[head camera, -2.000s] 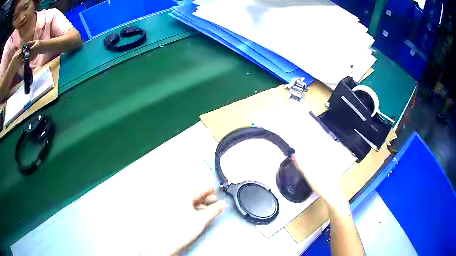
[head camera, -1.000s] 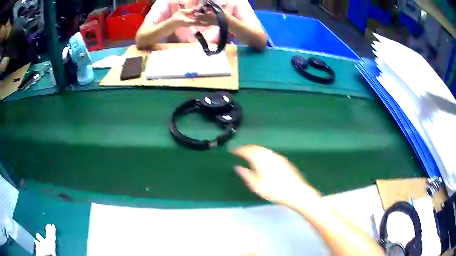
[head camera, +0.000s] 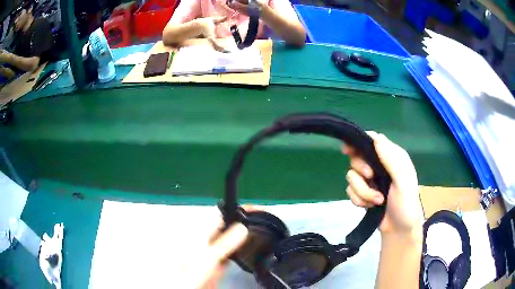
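Note:
A black over-ear headphone (head camera: 305, 121) is held up above the pale mat (head camera: 141, 242), its headband arching at the top and its two round cups low and close together. My right hand (head camera: 384, 180) is closed around the right side of the headband. My left hand (head camera: 226, 248), blurred and partly cut off by the bottom edge, is at the left cup with its fingers on the slider end. A second black headphone (head camera: 464, 240) lies on the record sheets at the lower right.
The green belt (head camera: 141, 127) runs across behind the mat. A person (head camera: 209, 22) sits opposite, holding a headphone. Another headphone (head camera: 356, 66) lies on the far bench. Tall white sheets (head camera: 474, 101) stand at right. A crumpled white glove (head camera: 52, 254) lies left of the mat.
The headphone from the belt is now in my hands above the mat. My right hand has drawn back from the belt, and my left hand has come into view.

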